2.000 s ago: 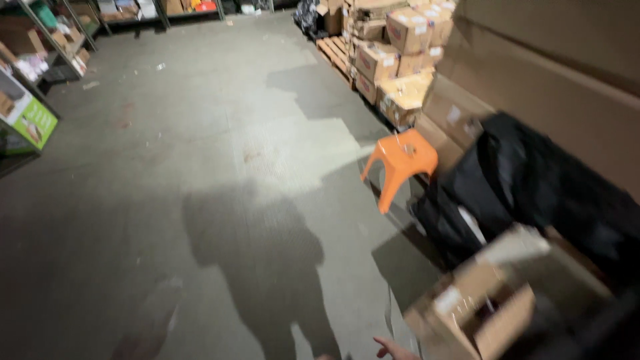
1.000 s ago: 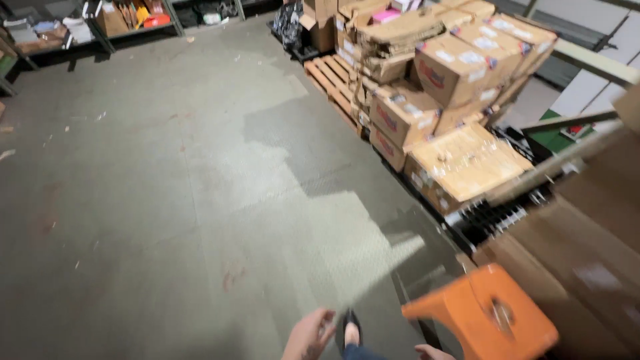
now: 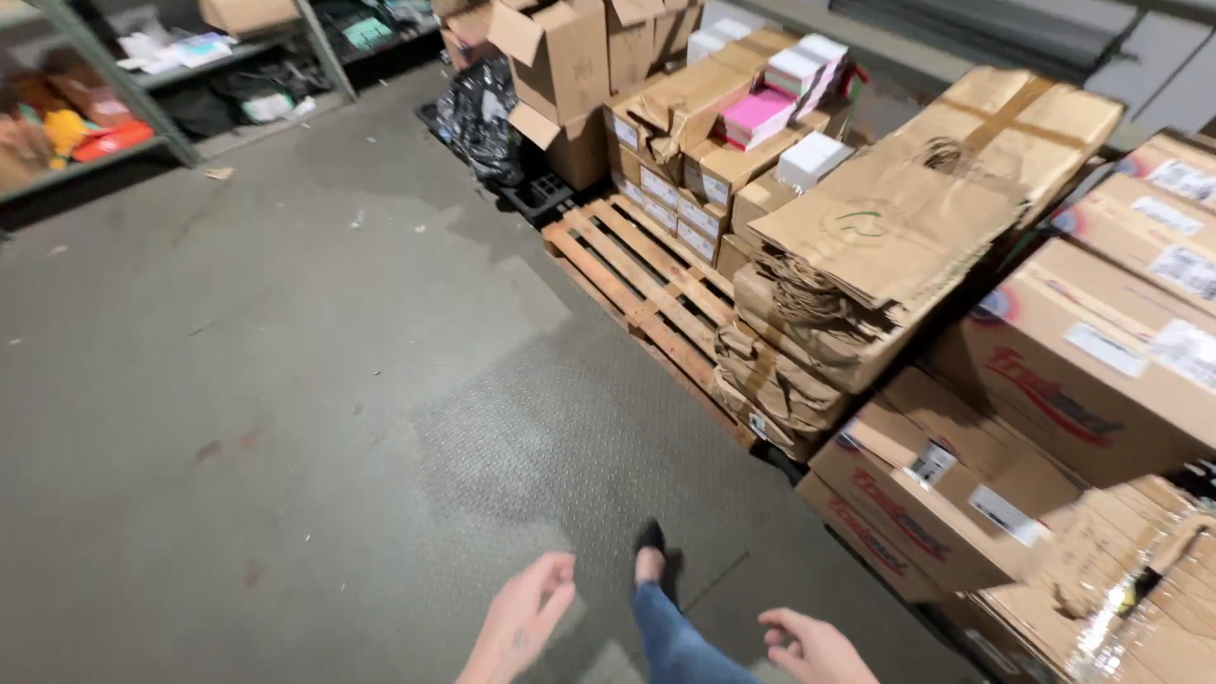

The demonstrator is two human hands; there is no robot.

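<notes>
My left hand [image 3: 532,608] is low in the view, left of my leg in blue jeans [image 3: 674,627] and black shoe [image 3: 651,537]. Its fingers curl loosely around nothing. To the right of the leg, my right hand [image 3: 807,641] hangs over the floor with bent fingers, also holding nothing. Neither hand touches any object. Nearest to the right hand are stacked printed cardboard boxes [image 3: 912,494].
Along the right stand a wooden pallet [image 3: 632,299], flattened brown paper bundles [image 3: 883,218], cartons with pink-covered stacks [image 3: 760,114] and a torn taped box [image 3: 1102,579]. A black plastic bag [image 3: 483,119] and open cartons [image 3: 560,85] are farther back. Metal shelving [image 3: 171,114] is upper left.
The view has moved forward along the boxes, and the orange stool seen earlier at right is out of view. Both hands now show more fully than before.
</notes>
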